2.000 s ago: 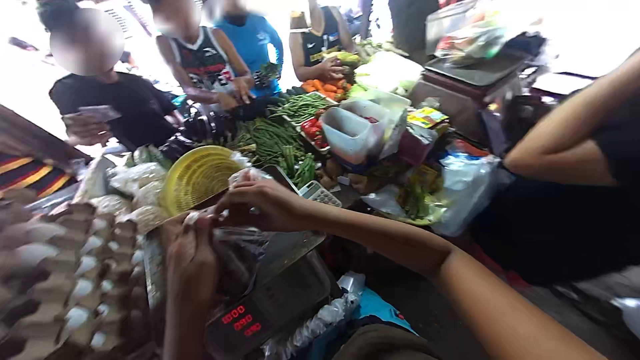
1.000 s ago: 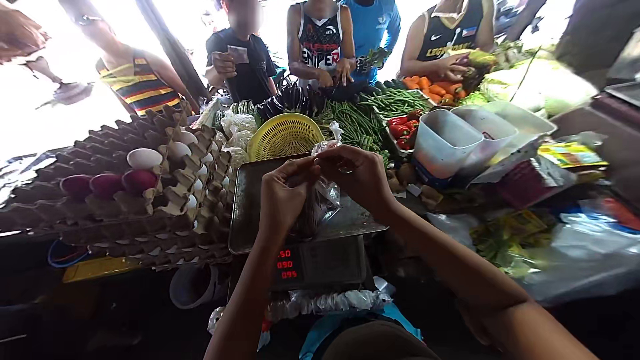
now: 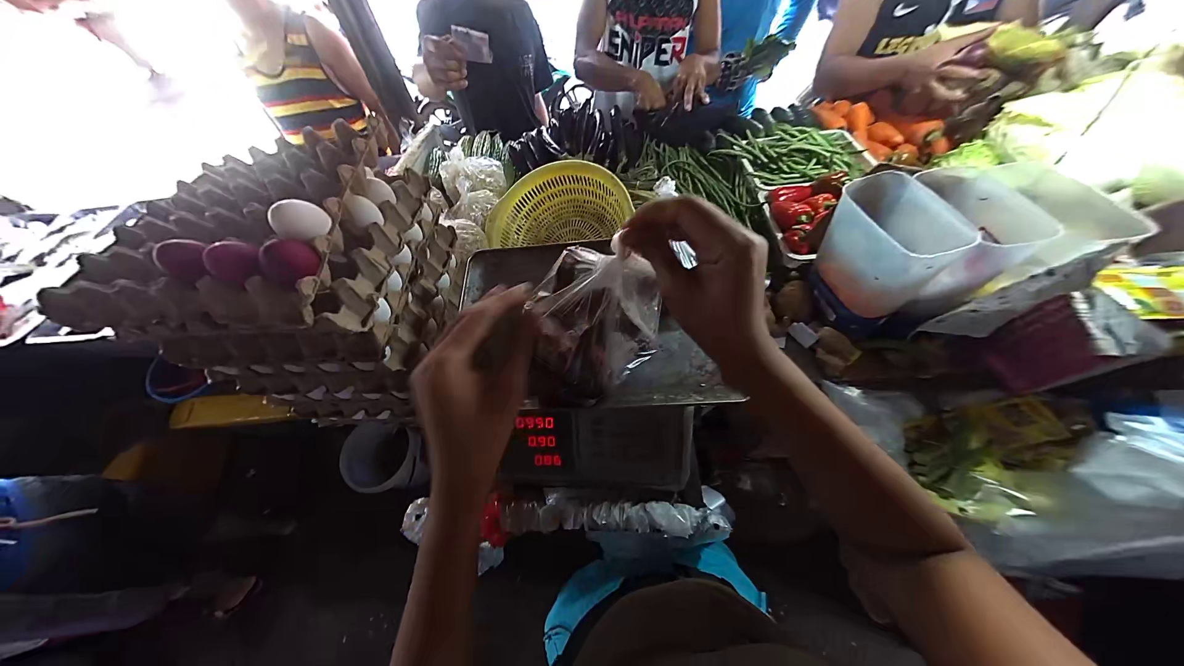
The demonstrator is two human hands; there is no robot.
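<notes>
A clear plastic bag (image 3: 601, 319) with dark contents rests on the metal pan (image 3: 689, 370) of a digital scale (image 3: 601, 444), whose red display is lit. At the bag's upper left corner, my left hand (image 3: 476, 361) pinches the plastic. My right hand (image 3: 708, 268) grips the bag's top right edge between thumb and fingers. The bag's mouth is stretched between the two hands. Just behind the pan stands a yellow plastic basket (image 3: 560, 208). What exactly the bag holds is too dark to tell.
Stacked egg trays (image 3: 213, 305) with white and purple eggs stand at left. Behind the basket lie eggplants (image 3: 573, 134) and green beans (image 3: 791, 155). Red peppers (image 3: 803, 215) and translucent containers (image 3: 897, 240) are at right. Several people stand across the stall, one holding a paper (image 3: 472, 43).
My hands, close together at the bag's top one second ago, are now farther apart with the plastic spread between them. The view has swung left since the oldest frame.
</notes>
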